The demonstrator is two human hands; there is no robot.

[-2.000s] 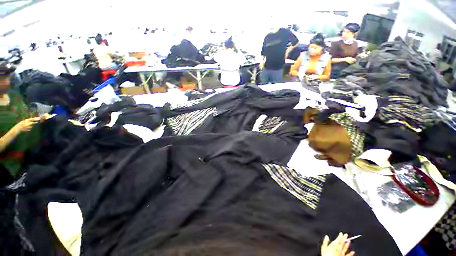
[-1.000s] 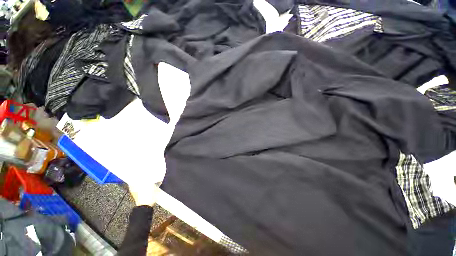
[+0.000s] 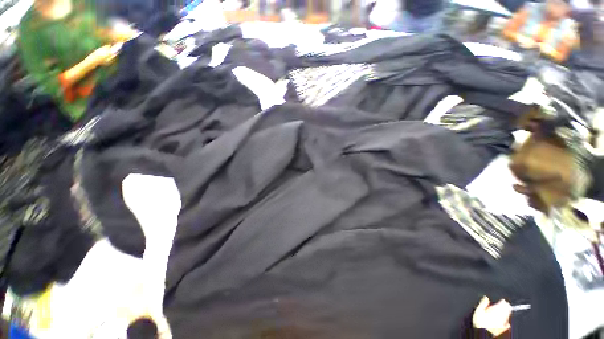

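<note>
A large black garment (image 3: 318, 265) lies spread and wrinkled across the table in front of me. A plaid lining piece (image 3: 480, 222) shows at its right side. My right hand (image 3: 493, 316) is at the bottom right over the black cloth, holding a thin white marking pen (image 3: 521, 307) that points right. My left hand (image 3: 163, 326) is small, blurred and washed out at the bottom left edge by a dark cuff, beside the garment's left edge. Its fingers cannot be made out. The frame is blurred.
White table covering (image 3: 99, 281) shows at the lower left. More black and plaid garments lie behind and left. A brown cloth bundle (image 3: 546, 169) is at the right. A person in green (image 3: 63, 56) stands at the upper left; others are at the back.
Since one second ago, the view has swung up and right. My right hand with the pen is back in view at the lower right. My left hand now sits at the bottom edge.
</note>
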